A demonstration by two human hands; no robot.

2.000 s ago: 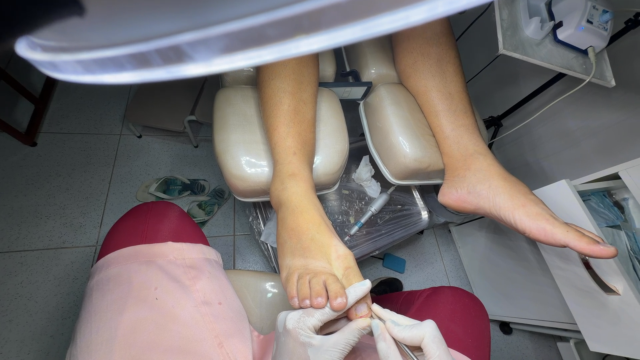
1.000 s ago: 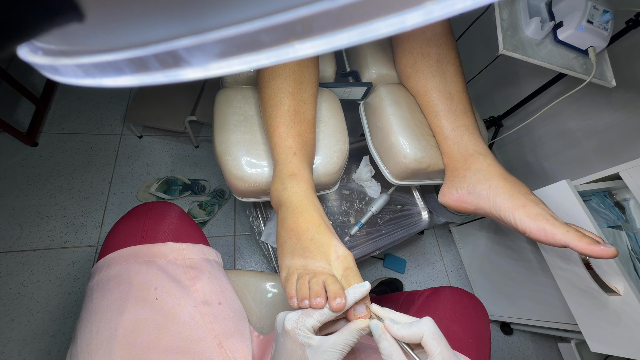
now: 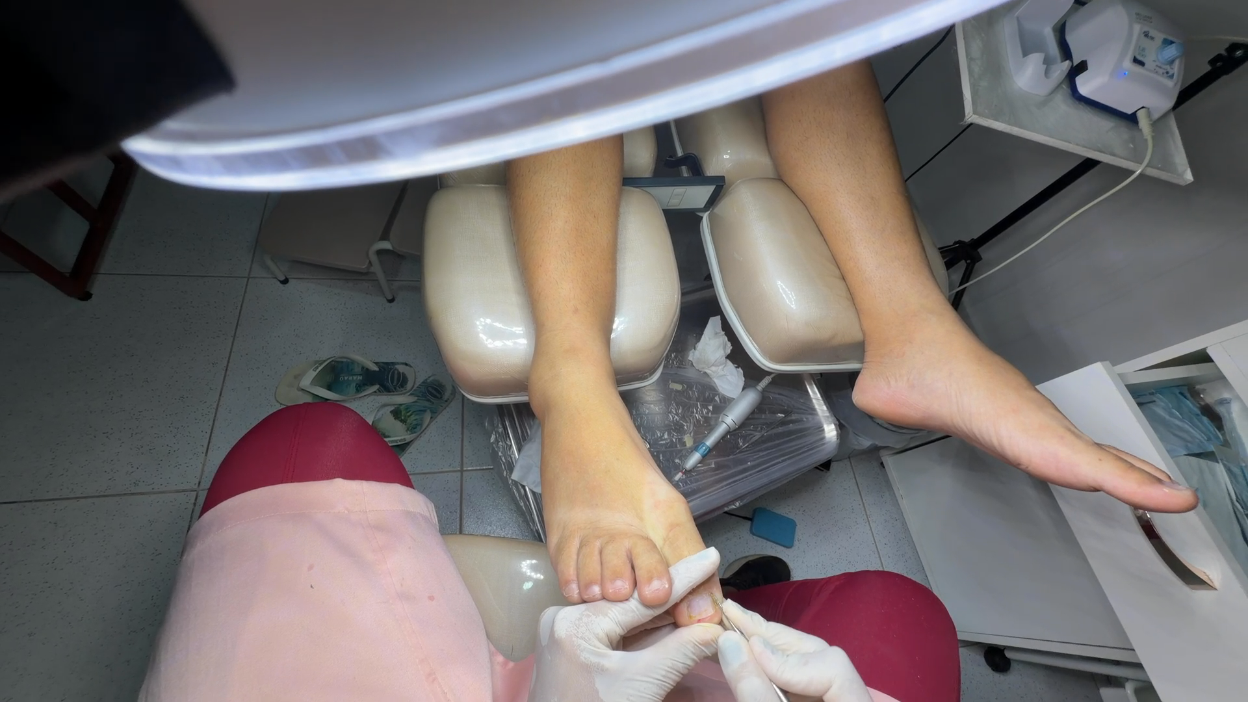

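A person's bare foot (image 3: 609, 478) rests toes down at the lower middle. My left hand (image 3: 624, 639), in a white glove, grips its big toe (image 3: 699, 606), with the thumb and fingers around the toe. In my gloved right hand (image 3: 790, 653) is a thin metal instrument (image 3: 738, 632), its tip at the edge of the big toenail. The person's other foot (image 3: 994, 405) extends to the right, untouched by my hands.
Padded leg rests (image 3: 551, 283) support the legs. Below them, a plastic-covered tray (image 3: 780, 458) holds a rotary handpiece (image 3: 723, 426) and crumpled tissue (image 3: 716, 357). A lamp rim (image 3: 585, 127) crosses above. An open drawer (image 3: 1102, 429) stands at right.
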